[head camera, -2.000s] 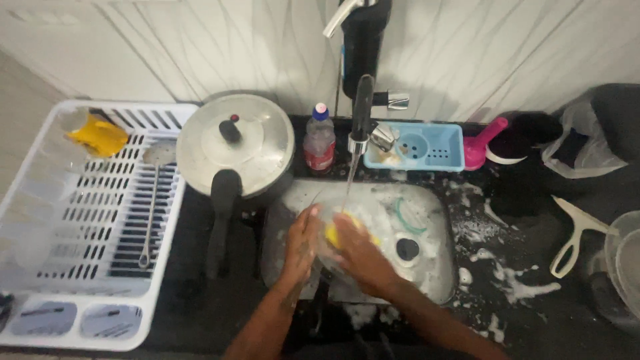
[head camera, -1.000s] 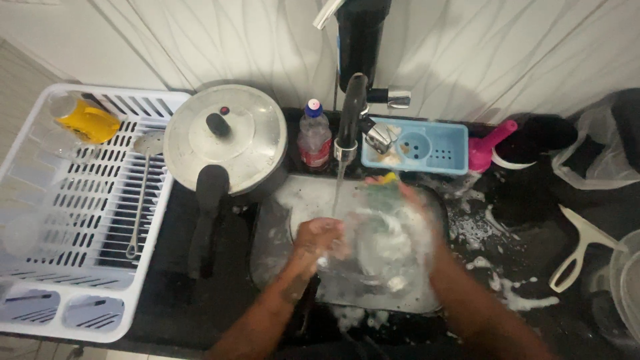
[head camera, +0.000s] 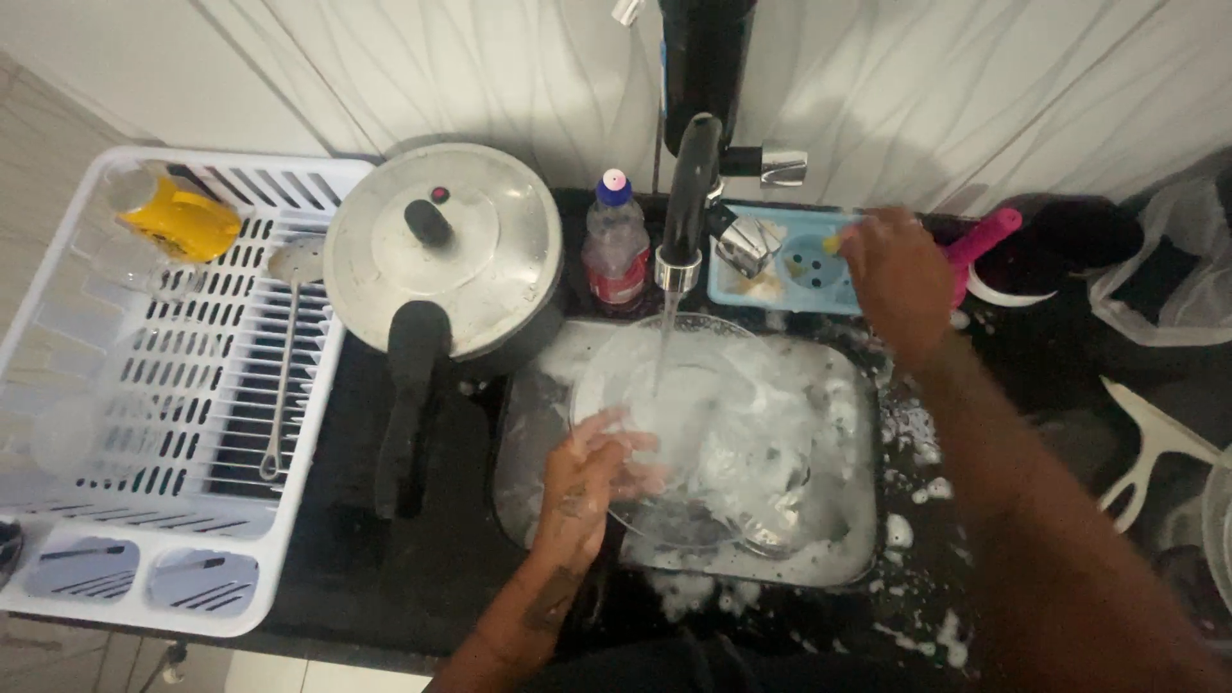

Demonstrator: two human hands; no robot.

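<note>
My left hand (head camera: 597,472) touches the left edge of a clear, soapy bowl (head camera: 664,404) in the steel sink (head camera: 852,462), its fingers spread and blurred. Water runs from the black faucet (head camera: 688,192) into the bowl. More sudsy clear ware lies at the bowl's right; its shape is hard to tell. Over the right end of the light blue sink caddy (head camera: 799,260), my right hand (head camera: 900,279) is closed around a yellow sponge (head camera: 835,243), of which only a small edge shows.
A pressure cooker (head camera: 481,289) and a plastic bottle (head camera: 616,241) stand behind and left of the sink. The white dish rack (head camera: 318,385) holds a yellow cup (head camera: 188,221) and a skimmer (head camera: 287,366). A pink-handled item (head camera: 982,241) and a cream squeegee (head camera: 1150,443) lie at the right.
My right hand has moved from the sink up and right to the caddy. My left hand stays over the sink's left side. The clear bowl, held up between both hands a second ago, now lies in the sink.
</note>
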